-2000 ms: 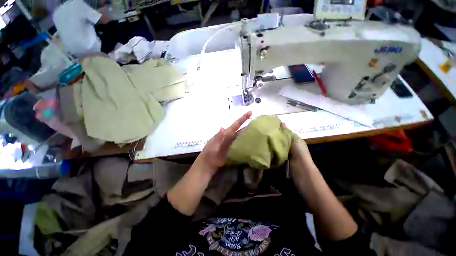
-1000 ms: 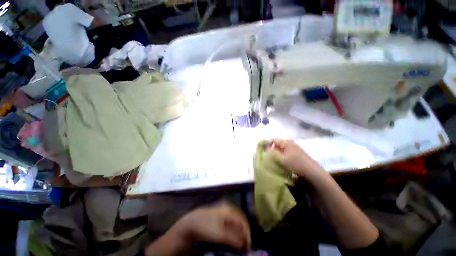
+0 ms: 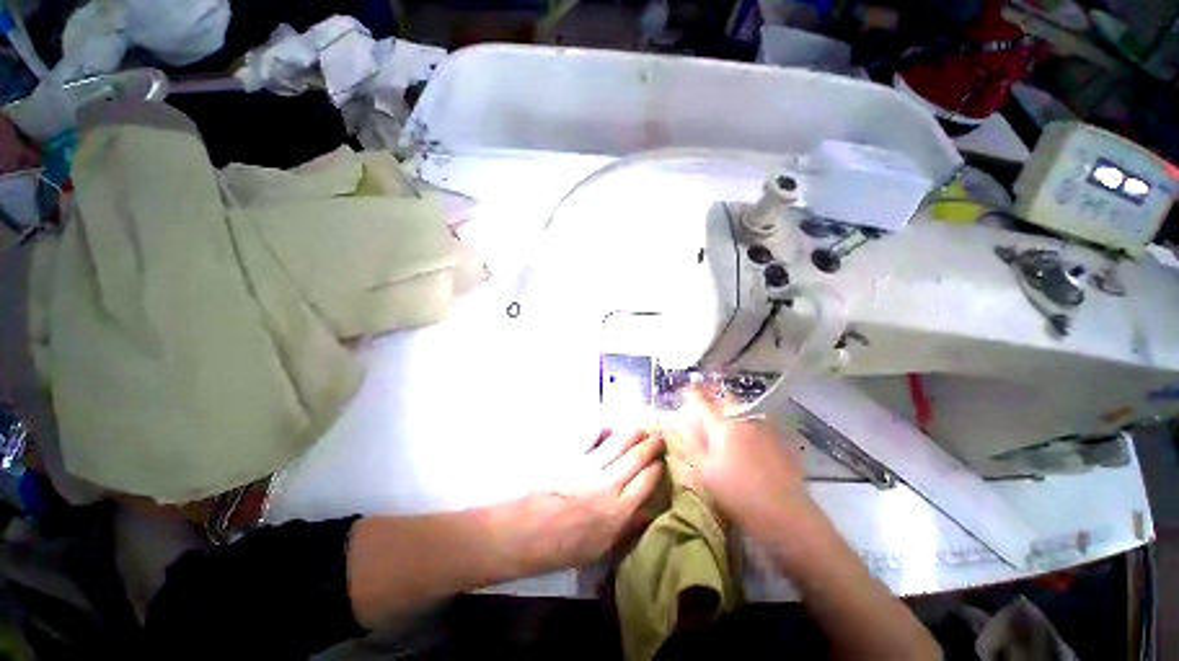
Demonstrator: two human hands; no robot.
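The olive-green piece (image 3: 675,564) runs from the needle area down over the table's front edge. My left hand (image 3: 610,497) holds its left side just in front of the needle plate (image 3: 628,380). My right hand (image 3: 727,452) is on its upper end, close under the left end of the sewing machine head (image 3: 957,297). The right fingertips are washed out by the lamp light, and the presser foot and needle are mostly hidden there.
Pale green cut pieces (image 3: 194,310) lie at the table's left. A white strip (image 3: 924,480) and slim metal snips (image 3: 847,452) lie under the machine arm, with a red stick (image 3: 919,399). The control panel (image 3: 1099,187) is at upper right. A curved white hose (image 3: 582,194) stands left of the head.
The view has moved in over the machine. The olive-green piece has gone from the table's front edge up to the needle area. My left hand has come up from the lap onto it.
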